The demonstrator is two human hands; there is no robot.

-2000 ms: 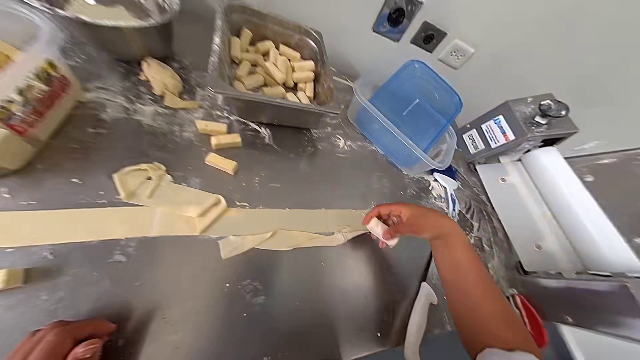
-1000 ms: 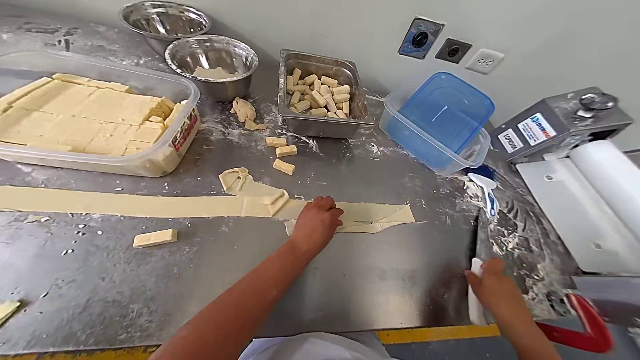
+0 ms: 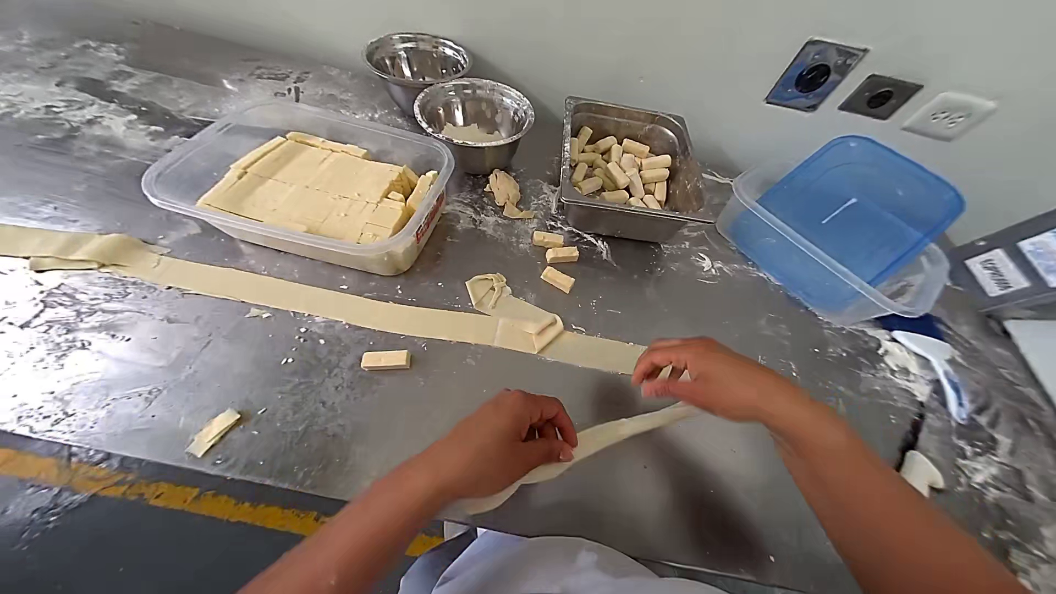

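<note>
A thin narrow strip of dough (image 3: 631, 427) runs between my hands at the front of the steel table. My left hand (image 3: 524, 437) pinches it near its middle. My right hand (image 3: 701, 375) is at its far right end, fingers curled; whether they grip it is partly hidden. Behind them a long flat dough band (image 3: 330, 304) crosses the table, its right end beside my right fingers. A folded dough piece (image 3: 528, 322) lies on the band. One cheese stick (image 3: 385, 360) rests in front of the band, several more (image 3: 558, 280) behind it.
Farther back stand a plastic tub of cut cheese slabs (image 3: 301, 186), two steel bowls (image 3: 474, 115), a steel pan of short pieces (image 3: 631, 169) and a clear container with a blue lid (image 3: 858, 214). At right lie a white-handled brush (image 3: 936, 363) and a white handle (image 3: 920, 473).
The narrow strip, earlier lying along the band's right end, is now at the table's front between my hands. My right hand has left the white handle at the right and come to the strip.
</note>
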